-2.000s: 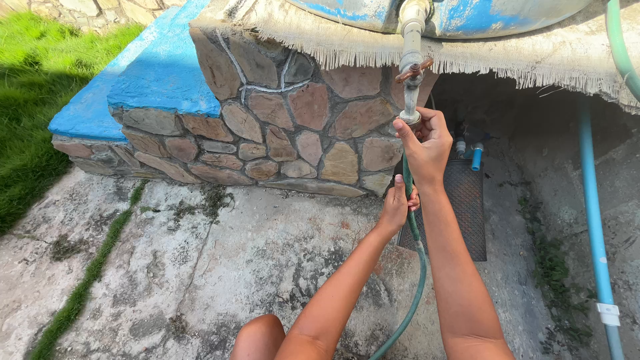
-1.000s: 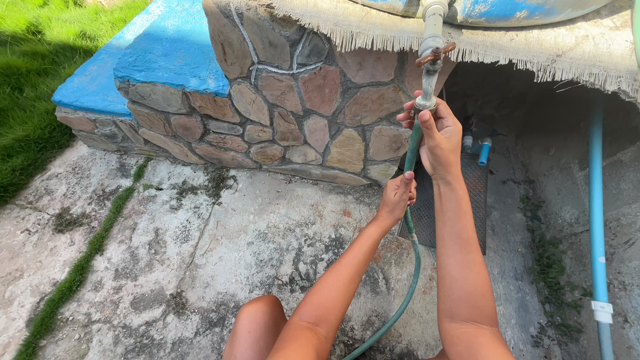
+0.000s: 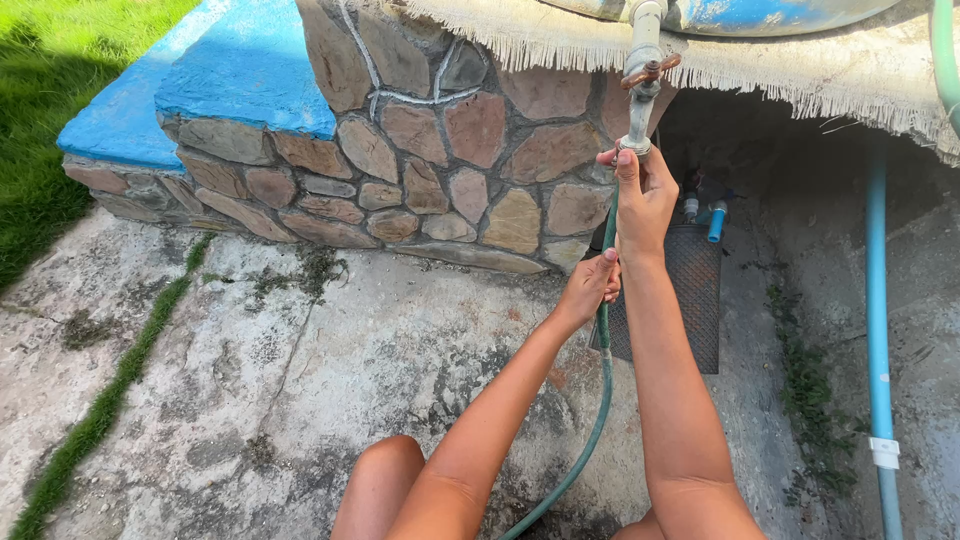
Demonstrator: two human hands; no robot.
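Observation:
A metal garden tap with a rusty cross handle points down from a pipe below a blue container. My right hand has its thumb and fingers around the fitting at the tap's lower end, where the green hose's top meets it; the fingers hide part of the joint. Below it my left hand is closed around the green garden hose, which hangs down in a curve between my forearms.
A stone-faced wall and blue-painted steps stand at the left. Under the fringed ledge lie a dark mesh mat and a short blue pipe. A long blue pipe runs down the right side.
Both hands stay on the hose and tap end. The fingers of the right hand have shifted a little around the fitting.

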